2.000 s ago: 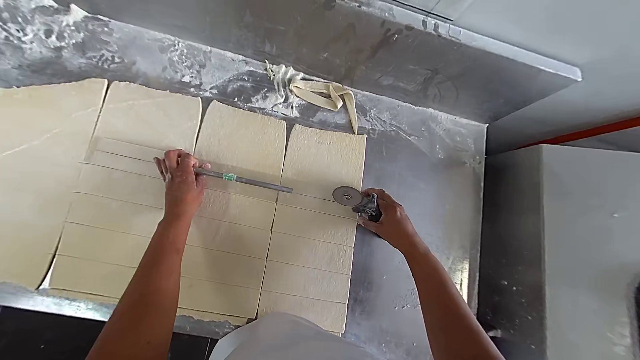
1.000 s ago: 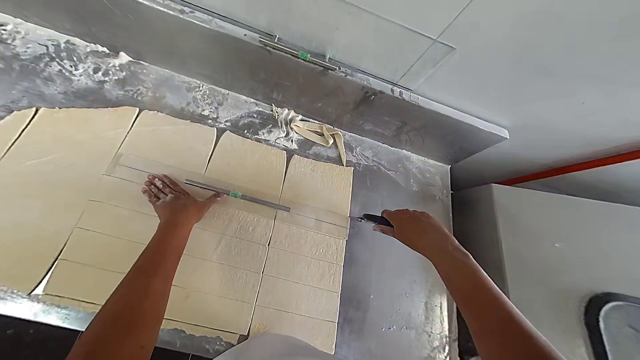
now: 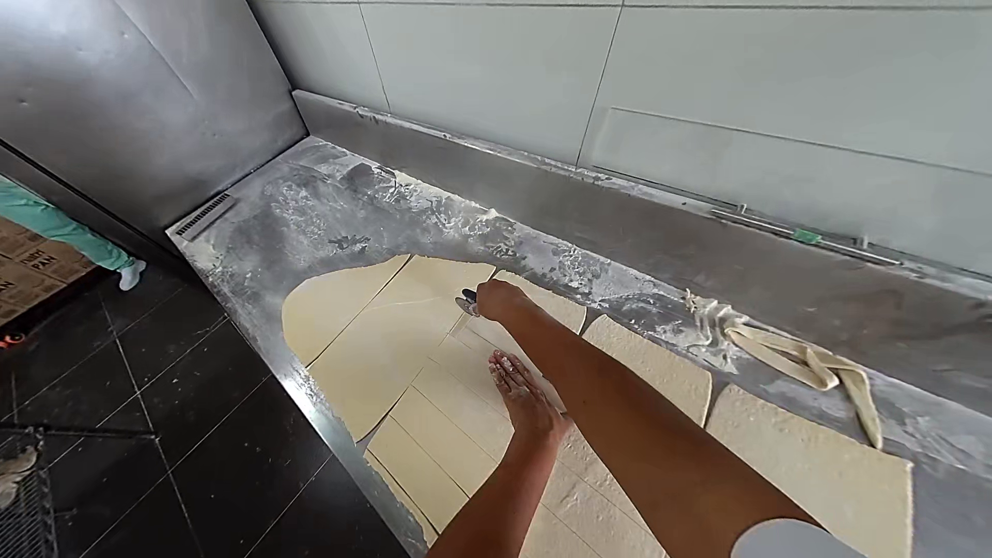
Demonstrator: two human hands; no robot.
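My right hand (image 3: 502, 301) grips a rotary cutter (image 3: 466, 305), its wheel at the upper end of a cut line in the rolled dough sheet (image 3: 349, 310). Below it, my left hand (image 3: 527, 391) lies flat, fingers extended, on a clear plastic strip (image 3: 471, 335) over the dough. My right forearm passes above the strip and hides much of it. Long cuts divide the dough into wide panels, and thinner lines cross several of them. Loose dough strips (image 3: 783, 360) lie in a heap near the back of the metal table.
A clear panel with a metal bar and green tape (image 3: 806, 236) leans on the wall. A flat slotted or bristled tool (image 3: 204, 217) lies at the table's far left corner. Beyond the edge (image 3: 310, 399) are a dark tiled floor, cartons (image 3: 39, 263) and a person's leg (image 3: 70, 225).
My right hand with the cutter has moved from the strip's right end to its left end, crossing over my left arm. The view has swung to the left.
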